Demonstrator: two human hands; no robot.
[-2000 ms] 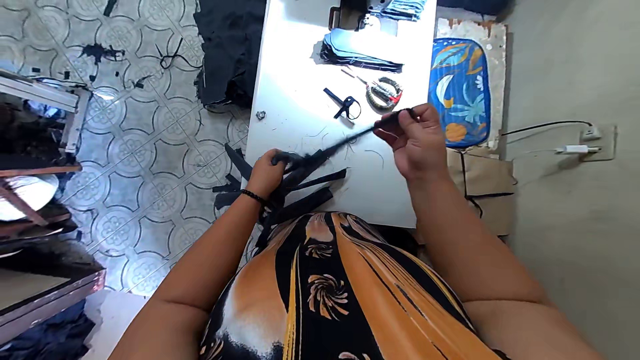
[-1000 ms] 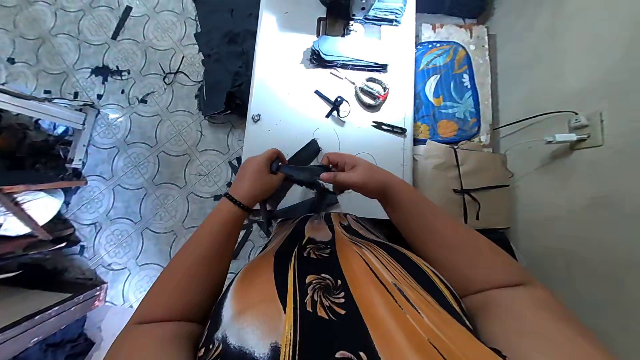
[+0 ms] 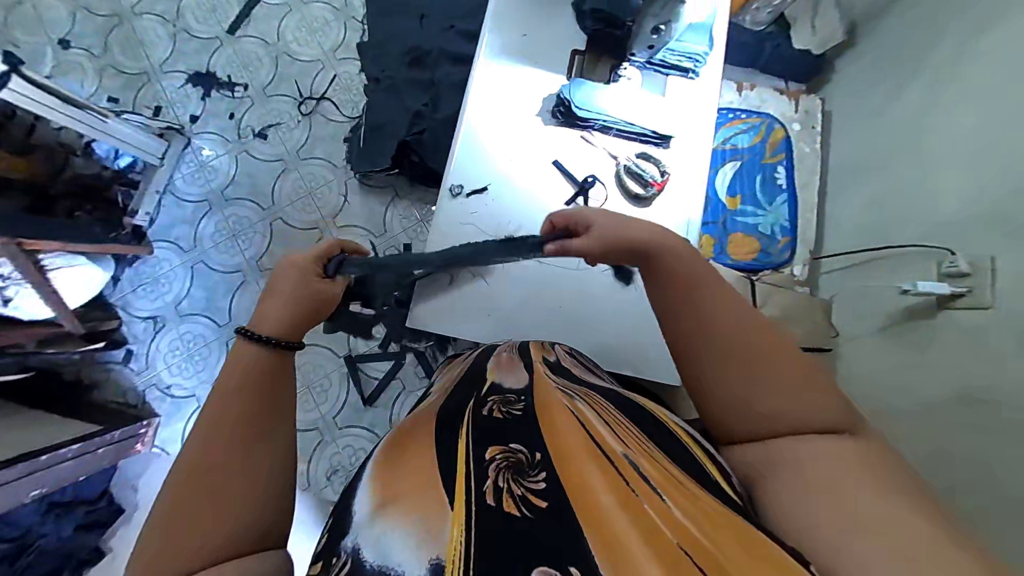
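A dark fabric strip [image 3: 456, 257] is stretched between my hands above the near part of a white table [image 3: 520, 308]. My left hand [image 3: 308, 284] grips its left end, left of the table's edge. Its right part is pinched by my right hand [image 3: 596, 236], and a short dark end hangs below that hand. More dark strips [image 3: 376, 308] dangle under my left hand towards the floor. Beyond my right hand lie a black strap piece [image 3: 582, 182] and scissors [image 3: 642, 176]. A stack of blue and dark fabric pieces [image 3: 612, 112] is farther back, near a sewing machine [image 3: 656, 28].
Dark cloth [image 3: 408, 88] lies left of the table. Scraps are scattered on the tiled floor [image 3: 312, 188]. To the right are a blue patterned padded piece [image 3: 750, 188] and a wall outlet [image 3: 964, 280] with plugs. A metal-framed stand [image 3: 88, 120] is at the left.
My hands, close together one second ago, have moved apart with a strip drawn out between them. The dark strips near the table's front now hang farther left, below my left hand.
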